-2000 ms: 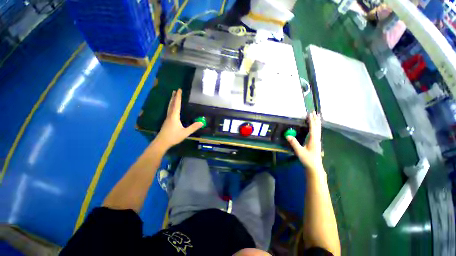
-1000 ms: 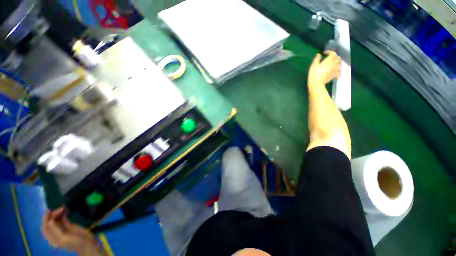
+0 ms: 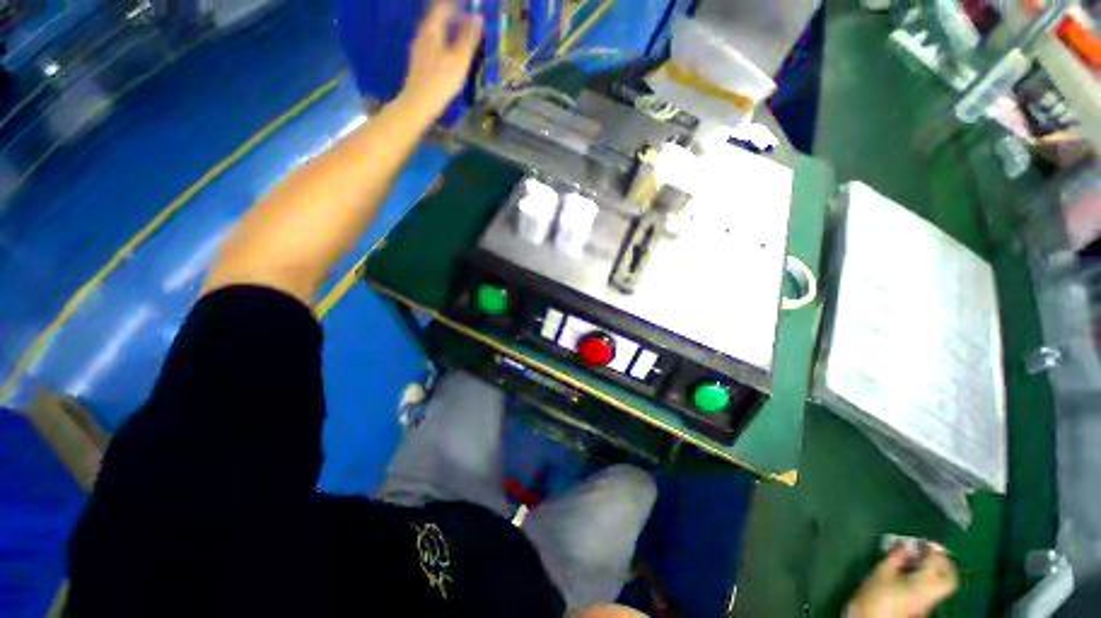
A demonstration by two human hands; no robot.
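Two glossy white blocks, like plastic housings (image 3: 537, 211), stand side by side on the grey base plate of the bench press (image 3: 712, 272). The small metal fixture (image 3: 634, 254) sits to their right. My left hand (image 3: 447, 46) is blurred at the top, stretched out beyond the machine's left side in front of a blue stack; whether it holds anything cannot be told. My right hand (image 3: 903, 586) is at the lower right, partly cut off by the bottom edge, fingers closed around a small whitish and dark piece (image 3: 914, 553) over the green bench.
The black front panel has green buttons (image 3: 491, 299) (image 3: 712, 396) and a red button (image 3: 596, 349). A tape roll (image 3: 798, 281) lies right of the machine. A stack of white sheets (image 3: 918, 338) lies on the green bench. Air hoses run behind the machine's left. A white strip (image 3: 1046, 592) is at the lower right.
My left hand has left the machine's front left corner and reached up and away. My right hand has left the white strip and now holds a small piece. The view has turned back left.
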